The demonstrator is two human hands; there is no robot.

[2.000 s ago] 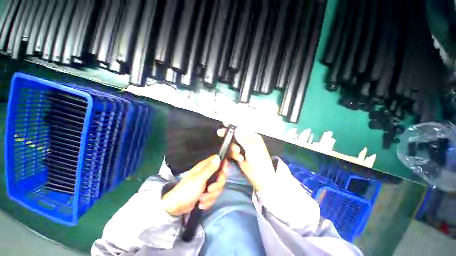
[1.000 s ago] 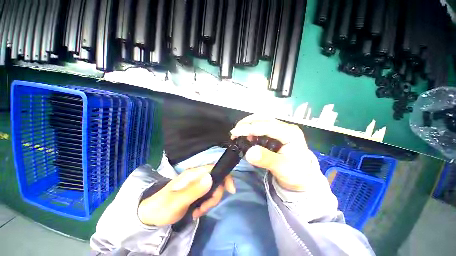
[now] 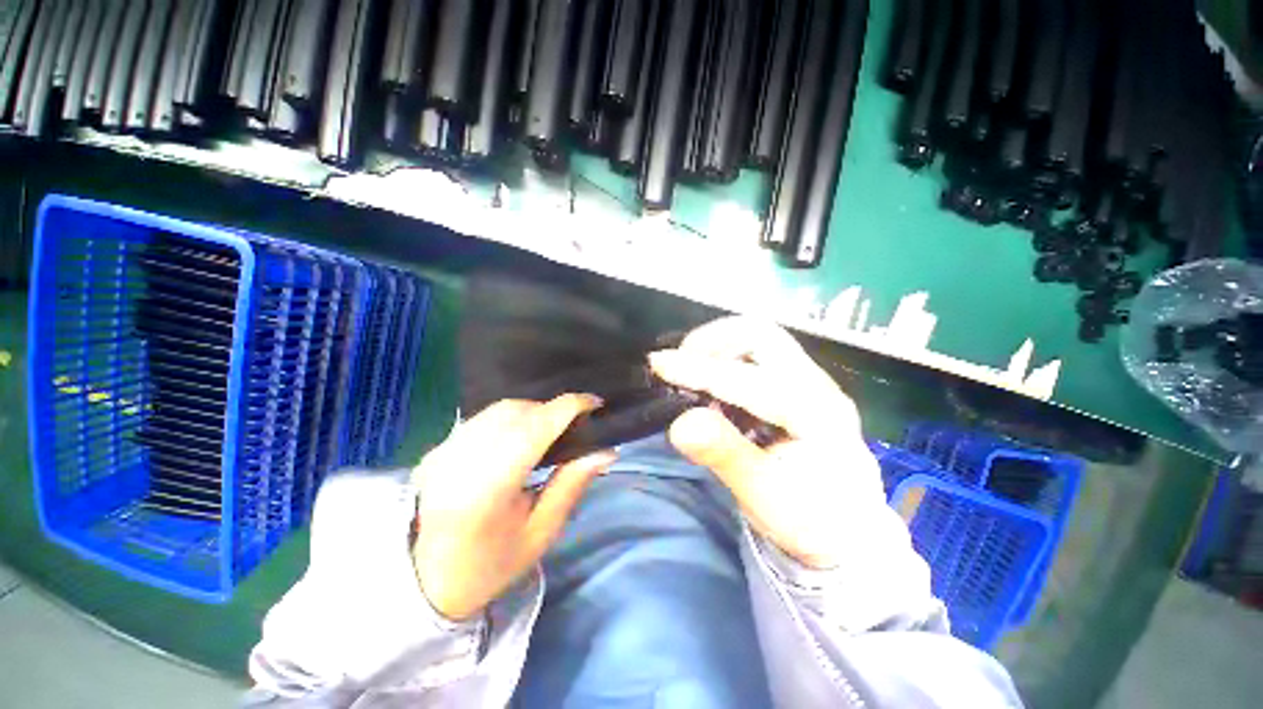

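Observation:
A black tube (image 3: 626, 424) lies slantwise between my hands, above my lap, dark against the dark space behind it. My left hand (image 3: 496, 501) has thumb and fingers on either side of its left end. My right hand (image 3: 776, 427) pinches around its other end, with small dark parts (image 3: 748, 424) partly showing between thumb and fingers. The fingers hide exactly how the parts meet the tube.
Black tubes (image 3: 672, 104) lie in rows on the green bench (image 3: 887, 208). Small black end parts (image 3: 1094, 263) are piled at right beside a clear bag (image 3: 1212, 333). Torn white strips line the bench edge. Blue crates stand left (image 3: 236, 416) and right (image 3: 970, 547).
The tube has swung from steeply slanted towards level. My left hand has moved up along it and its fingers have spread. My right hand stays near the end, turned slightly.

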